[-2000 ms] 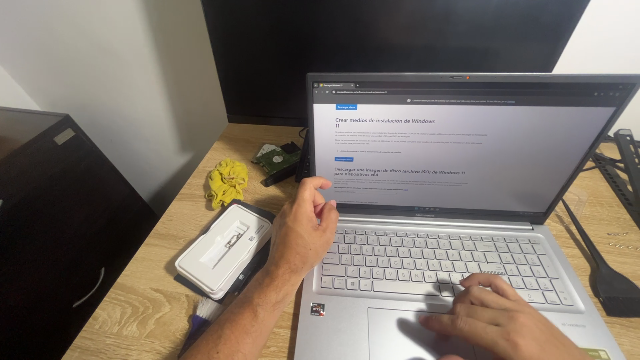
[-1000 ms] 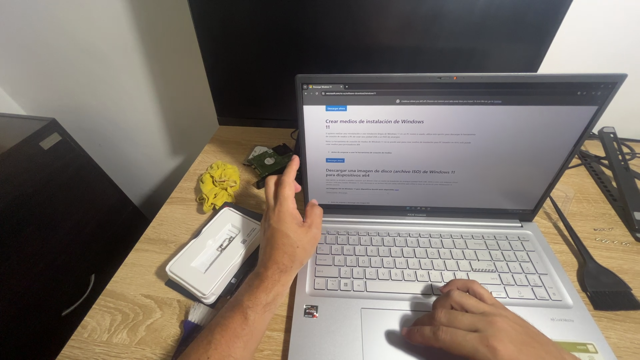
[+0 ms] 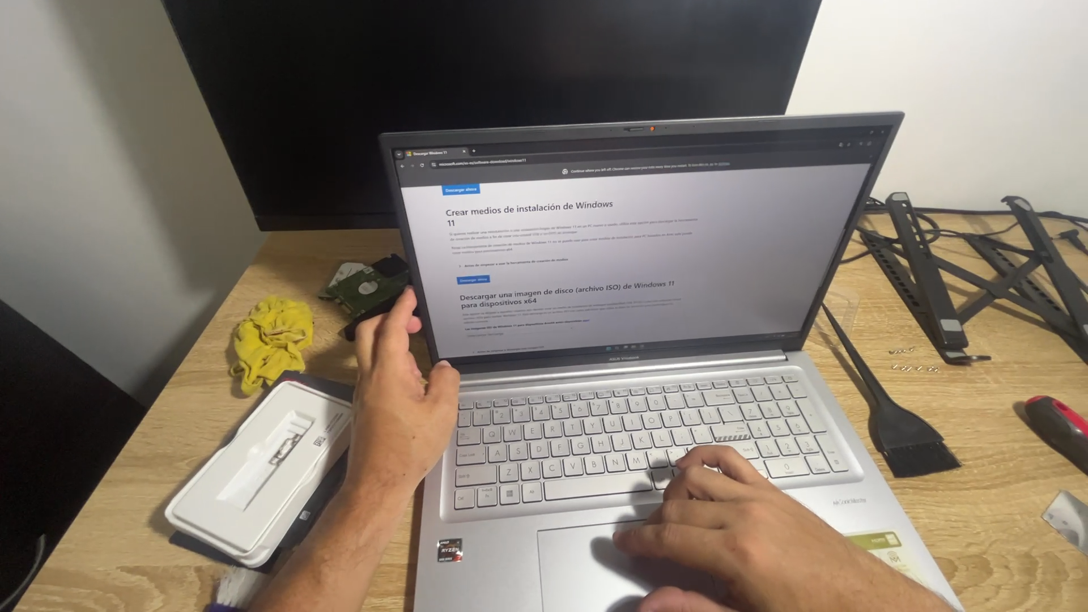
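A silver laptop (image 3: 501, 544) stands unfolded on the wooden desk, its lit screen (image 3: 722, 246) showing a web page with text and blue buttons. My left hand (image 3: 401, 391) is at the left edge of the laptop, its fingers raised beside the screen's lower left corner; whether they touch the frame is unclear. Over the touchpad (image 3: 578, 561) rests my right hand (image 3: 722, 527), its index fingertip on or just above the surface and the other fingers bent near the keyboard's lower edge (image 3: 595, 489). Neither hand grips anything. My right thumb is partly cut off by the frame's bottom.
A white tray-like box (image 3: 204, 501), a crumpled yellow cloth (image 3: 272, 340) and a hard drive (image 3: 365, 289) lie left. Behind stands a dark monitor (image 3: 510, 76). To the right are a black brush (image 3: 909, 433), small screws (image 3: 914, 368), a folding stand (image 3: 926, 272) and a red-and-black handle (image 3: 1058, 425).
My left hand's fingers are lower and closer to the laptop's edge than one second ago. The right hand stays over the touchpad, and the page looks the same.
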